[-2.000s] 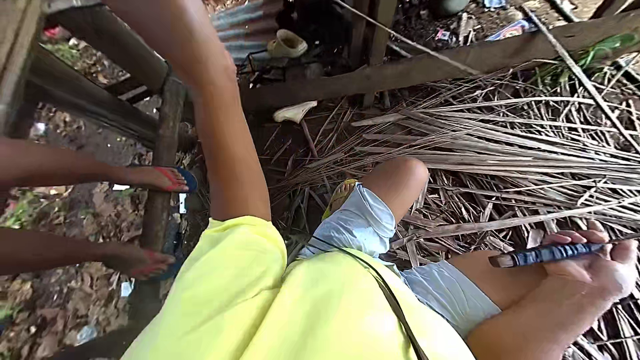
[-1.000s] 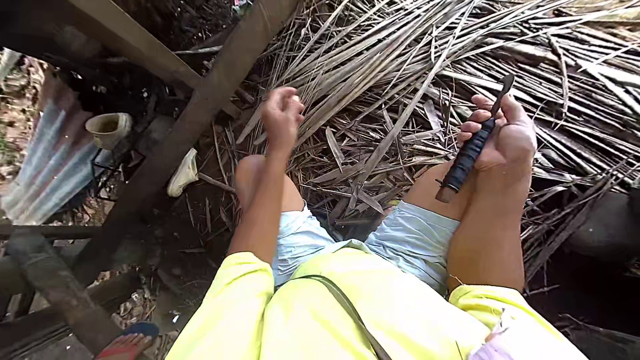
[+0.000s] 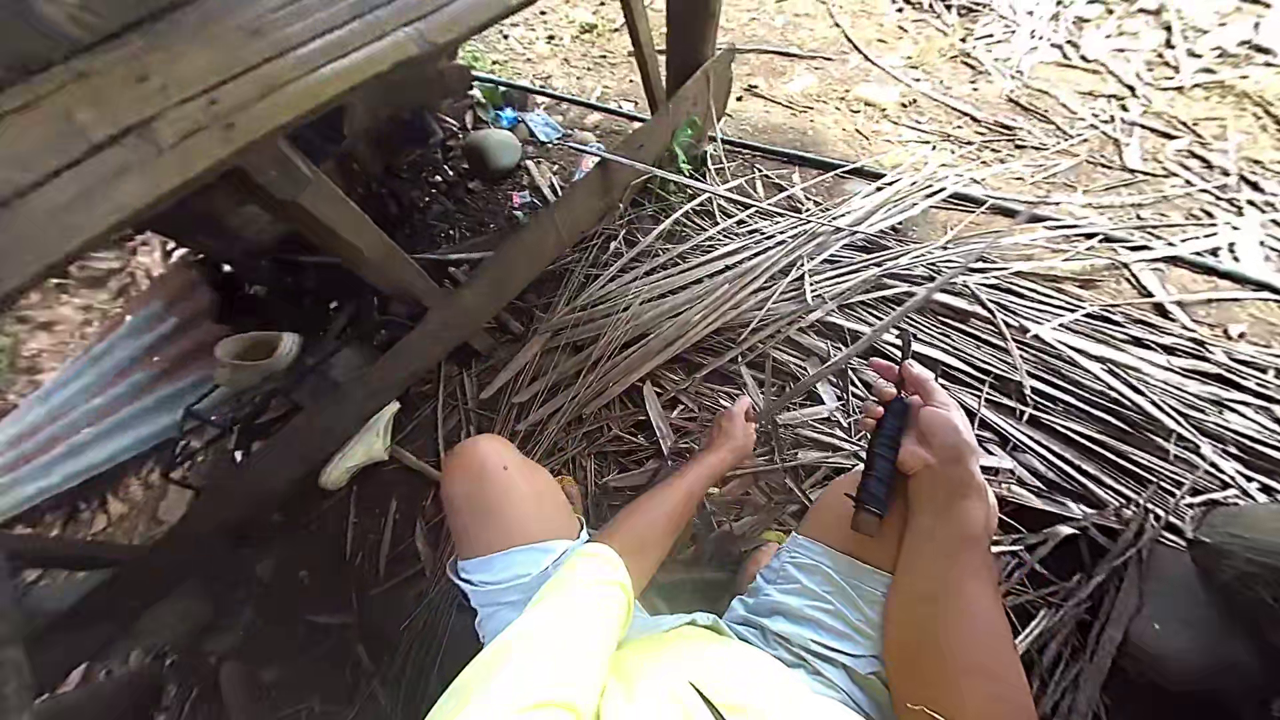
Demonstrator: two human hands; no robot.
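Note:
My right hand (image 3: 935, 425) lies palm up above my right thigh, its fingers curled around a black-wrapped handle (image 3: 880, 465) with a dark cord at its top end and a pale brown lower end. Close to the middle, my left hand (image 3: 733, 432) is closed at the near end of a long dark stalk (image 3: 870, 340); it seems to grip it, though the fingertips are partly hidden. Dry palm fronds (image 3: 690, 300) spread over the ground beyond both hands.
A wooden beam (image 3: 470, 310) runs diagonally on the left, below a slatted wooden platform (image 3: 230, 80). Near it are a pale shoe-shaped object (image 3: 362, 447), a worn container (image 3: 257, 355) and a corrugated metal sheet (image 3: 110, 380). A black hose (image 3: 800, 158) crosses behind the fronds; a rounded stone (image 3: 493, 151) lies farther back.
My left hand has moved from above my left knee to the dry fronds and now appears closed on a stalk. My right hand still holds the wrapped handle. The view has shifted strongly.

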